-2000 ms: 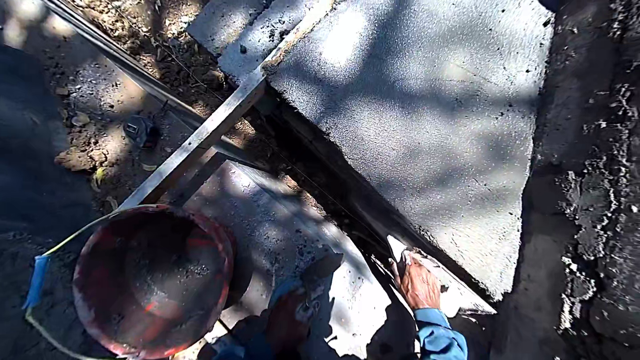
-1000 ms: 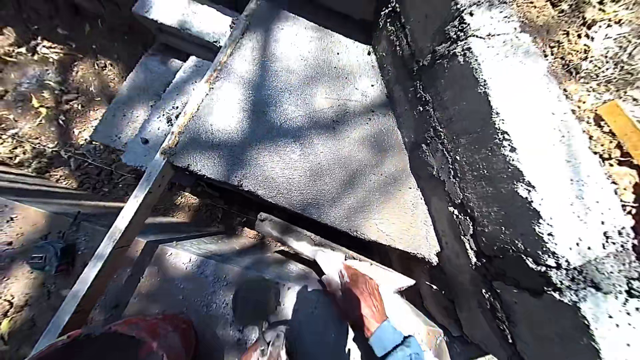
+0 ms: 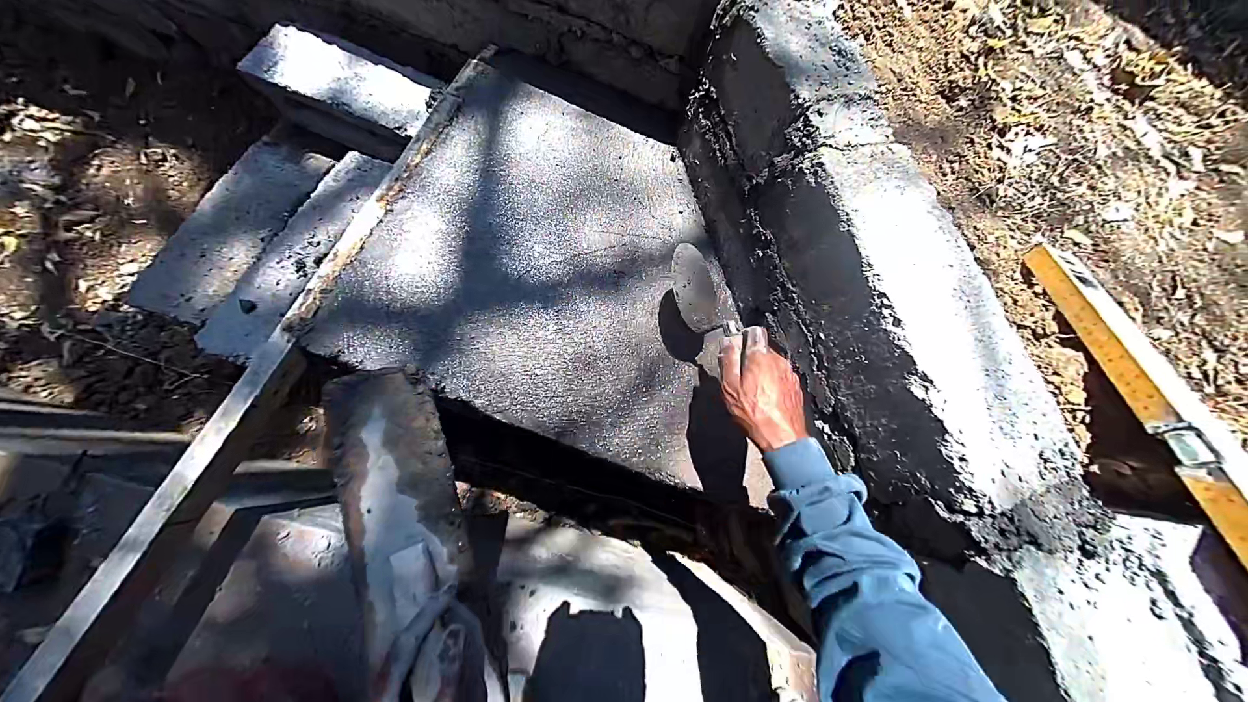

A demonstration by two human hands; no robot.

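My right hand [image 3: 765, 395] grips the handle of a small round-nosed trowel [image 3: 694, 286], whose blade is over the right side of a grey, rough-surfaced mortar or concrete slab [image 3: 546, 263]. The blade casts a shadow on the slab; whether it touches is unclear. At the bottom, my left hand [image 3: 439, 643], which seems to be in a light glove, holds a long flat board-like tool [image 3: 390, 487] with a pale smear, tilted up near the slab's lower edge. The left fingers are blurred. A straight bar [image 3: 234, 400] lies along the slab's left edge.
A rough masonry wall [image 3: 907, 292] with dark mortar borders the slab on the right. Beyond it, a yellow spirit level [image 3: 1121, 351] lies on leafy ground. Concrete blocks [image 3: 336, 83] are at upper left. Below is a dark gap, then a pale slab [image 3: 585, 575].
My right hand has moved from the slab's lower edge up to its right side. It held a flat tool there; now it holds the trowel. The view has shifted, bringing the level in.
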